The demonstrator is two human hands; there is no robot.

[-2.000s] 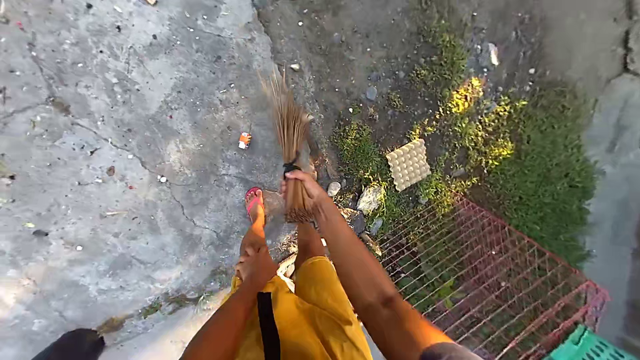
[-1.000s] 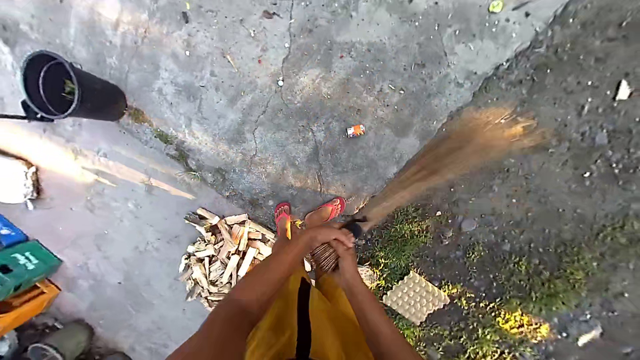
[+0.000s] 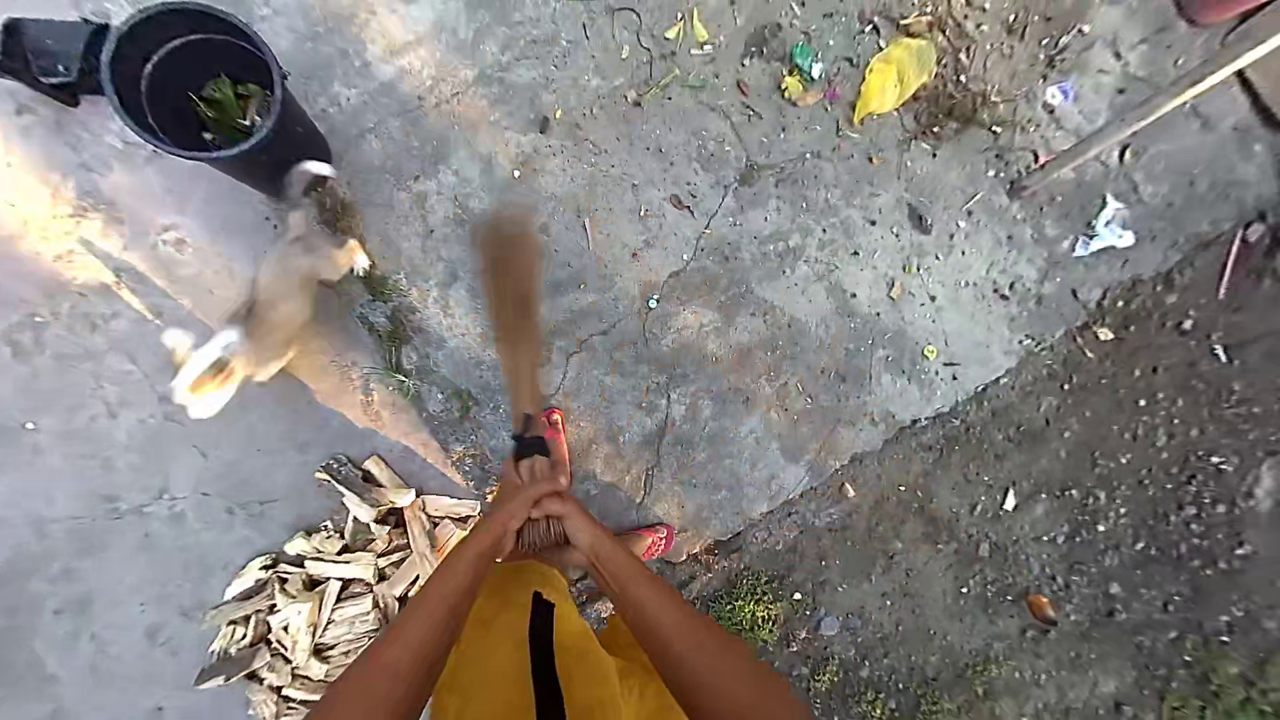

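Observation:
Both hands grip the handle end of a stick broom (image 3: 512,310), a bundle of thin brown bristles bound with a black band. My left hand (image 3: 515,505) wraps the bundle just below the band, and my right hand (image 3: 568,512) closes over it from the other side, the two touching. The bristles point away from me over the concrete, slightly to the left, and their ends are blurred. Scattered litter and a large yellow leaf (image 3: 895,78) lie on the concrete farther off.
Split firewood (image 3: 330,600) is piled at the lower left. A light brown and white animal (image 3: 285,290), blurred, is beside a black bucket (image 3: 300,135) holding leaves. A pole (image 3: 1140,115) lies at the upper right. Gravelly soil (image 3: 960,520) borders the concrete on the right.
The broom, off to the right a second ago, now points forward and slightly left. The left hand has joined the right on the handle since the first frame. The animal has come into view.

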